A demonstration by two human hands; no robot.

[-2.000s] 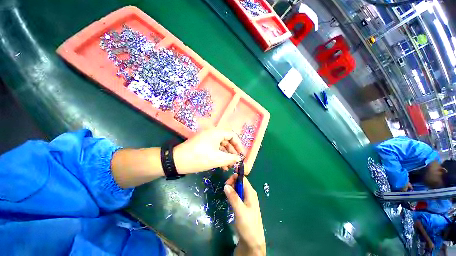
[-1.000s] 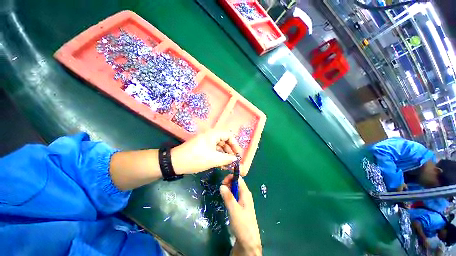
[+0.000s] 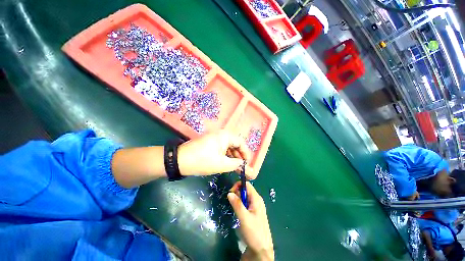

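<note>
An orange compartment tray (image 3: 99, 72) holds a large heap of small silver metal parts (image 3: 171, 74) and a small group in its end compartment. My left hand (image 3: 209, 154), bare with a black wristband, is over the tray's near edge, its fingertips pinched on a tiny metal part, mostly hidden by the fingers. My right hand (image 3: 252, 219), bare and partly cut off by the bottom edge, holds blue-handled cutters (image 3: 244, 193). Their dark jaws are at my left fingertips. Whether the jaws are closed cannot be told.
Thin bright scraps (image 3: 206, 216) lie on the green table (image 3: 316, 188) beside my hands. Small silver clusters (image 3: 352, 238) lie farther off. Across are a red tray (image 3: 278, 33), a white card (image 3: 299, 86), blue pliers (image 3: 330, 104), red stools (image 3: 344, 63) and people in blue smocks (image 3: 414, 165).
The view shifts slightly between frames. My hands stay together at the tray's near corner, with the cutters still at my left fingertips and only slight changes in their angle.
</note>
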